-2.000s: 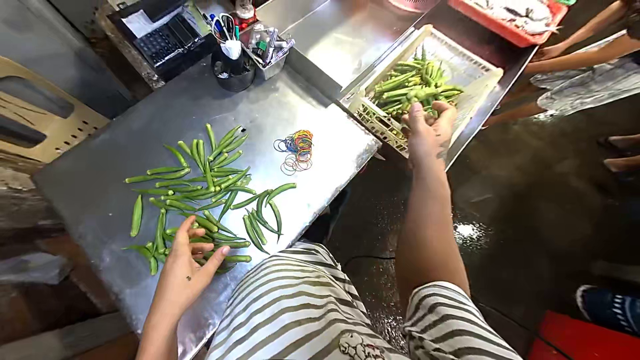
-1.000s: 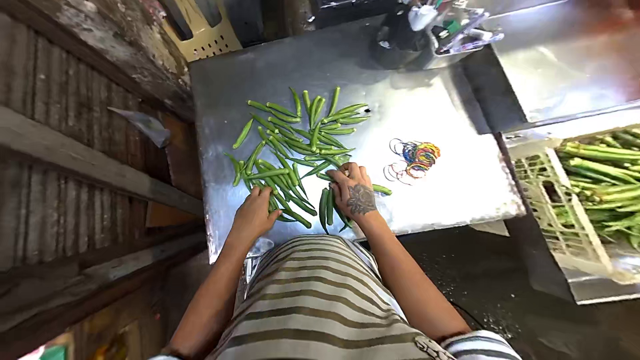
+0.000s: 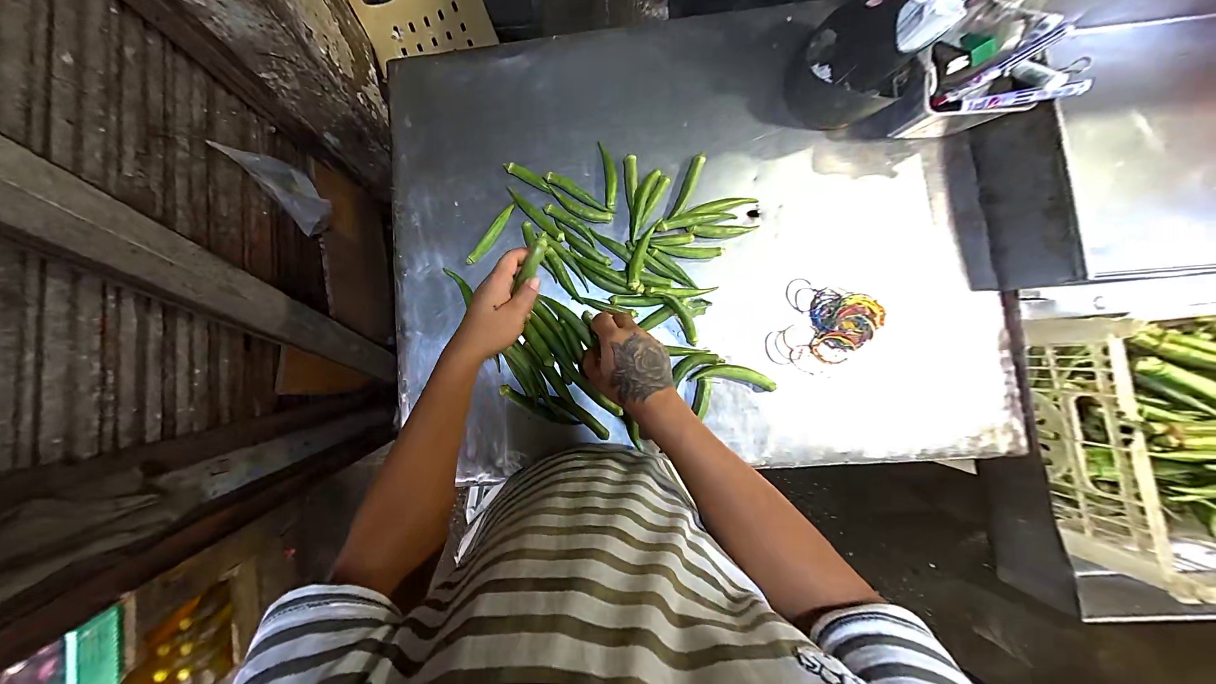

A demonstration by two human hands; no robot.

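Note:
Many green okra pods [image 3: 638, 258] lie loosely spread on a metal tabletop [image 3: 475, 123]. My left hand [image 3: 499, 304], at the left of the pile, holds an okra pod [image 3: 532, 263] between thumb and fingers. To its right, my right hand [image 3: 627, 361] is low among the pods at the near side of the pile, its fingers curled down and partly hidden; whether it grips a pod cannot be told. A small heap of coloured rubber bands [image 3: 845, 323] lies on the table to the right of the okra.
A black container [image 3: 841, 66] and a clear holder of pens [image 3: 997, 81] stand at the back right. Beyond the table's right edge is a cream plastic crate [image 3: 1097, 456] with more green pods. A perforated beige plastic piece [image 3: 427, 28] is at the back left, by a wooden wall [image 3: 85, 380].
My right hand was over the crate two seconds ago and is now at the okra on the table. My left hand has risen from the near pods with one pod held. The view has swung left.

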